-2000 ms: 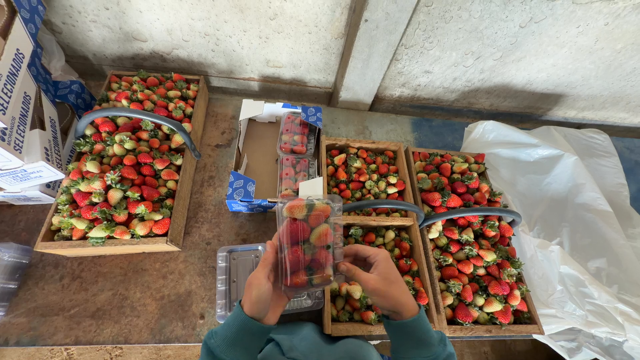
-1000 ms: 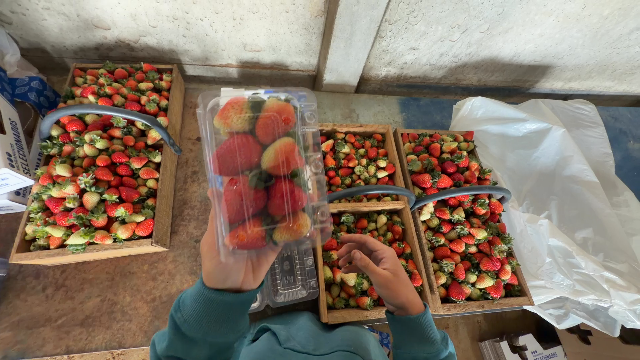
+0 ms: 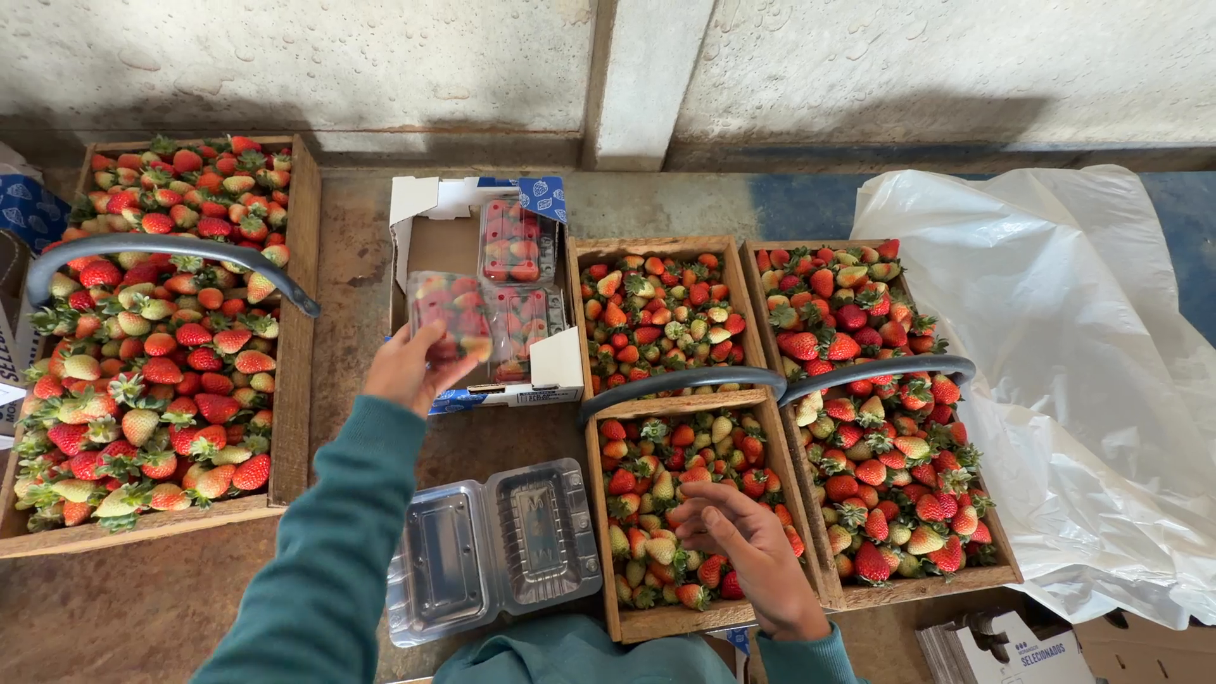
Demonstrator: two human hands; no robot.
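Observation:
My left hand (image 3: 413, 366) grips a closed clear plastic clamshell of strawberries (image 3: 451, 318) over the left front part of an open cardboard box (image 3: 427, 204). Two filled clamshells lie in the box's right side, one at the back (image 3: 513, 242) and one in front (image 3: 518, 328). My right hand (image 3: 736, 541), fingers loosely bent and holding nothing, is above the front part of a divided wooden crate of strawberries (image 3: 603, 570). An opened clamshell without fruit (image 3: 489, 541) rests on the table between my forearms.
A large handled wooden crate of strawberries (image 3: 304, 380) stands at left, another (image 3: 1002, 570) at right. White plastic sheeting (image 3: 1064, 380) is spread beyond it. Folded cartons (image 3: 1007, 651) are low at right. A concrete wall (image 3: 380, 66) runs along the back.
My left hand has carried the filled clamshell from close before the camera to the cardboard box. My right hand, which touched the clamshell two seconds ago, is apart from it.

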